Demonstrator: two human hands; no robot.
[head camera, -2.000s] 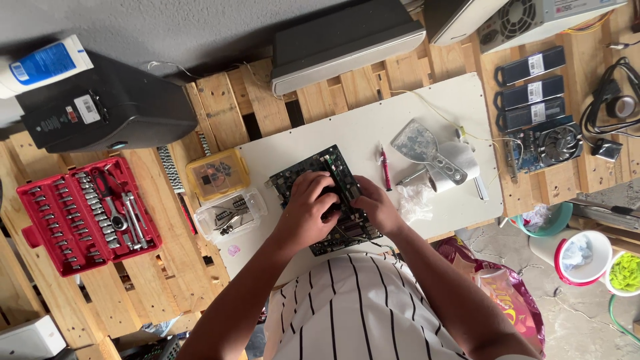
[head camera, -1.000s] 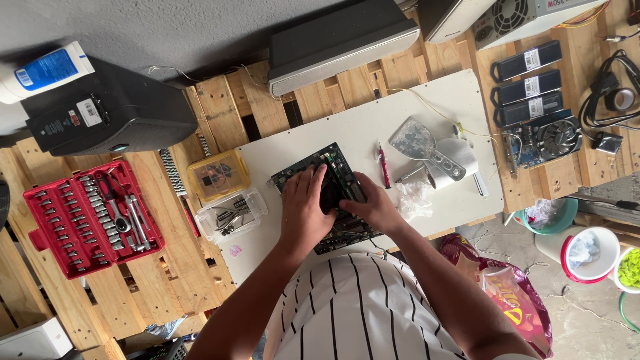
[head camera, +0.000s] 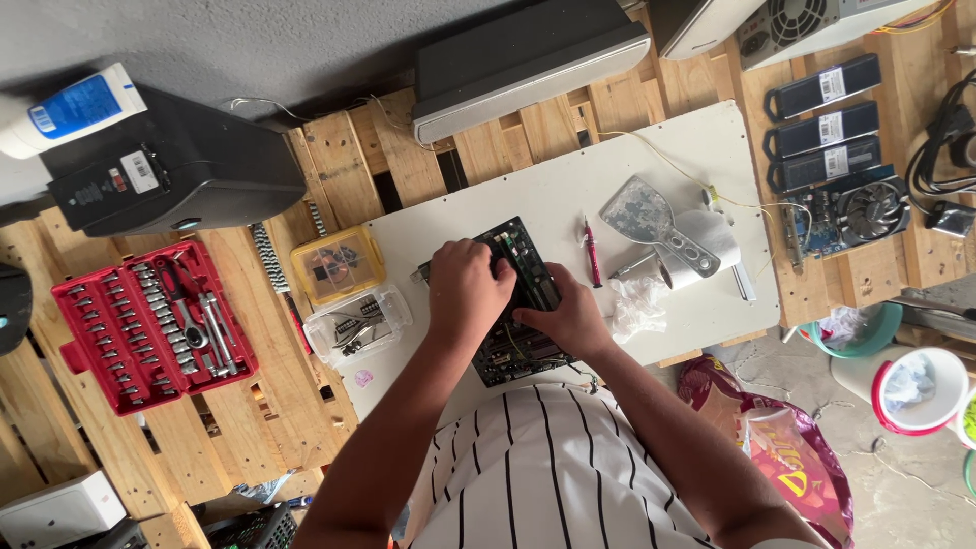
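Note:
A computer motherboard (head camera: 503, 364) lies tilted on a white board (head camera: 427, 229), close to the striped shirt. My left hand (head camera: 469, 286) rests over its upper left part with the fingers curled; what lies under them is hidden. My right hand (head camera: 568, 309) is at the board's right side, its thumb reaching inward over a dark part in the middle and its other fingers by the right edge. Whether either hand grips a part cannot be told. Right of the hands lie a red precision screwdriver (head camera: 592, 252), a wide metal scraper (head camera: 656, 221), a paper roll (head camera: 705, 244) and crumpled tissue (head camera: 637, 305).
A red socket set (head camera: 156, 328), a yellow parts case (head camera: 339, 265) and a clear box of bits (head camera: 357, 326) are at the left. A graphics card (head camera: 846, 213) and several dark packaged sticks (head camera: 823, 88) lie at the right. A dark computer case (head camera: 526, 65) stands behind.
My left hand has shifted toward the motherboard's upper left, its fingers now curled rather than stretched across it. My right hand stays at the right side.

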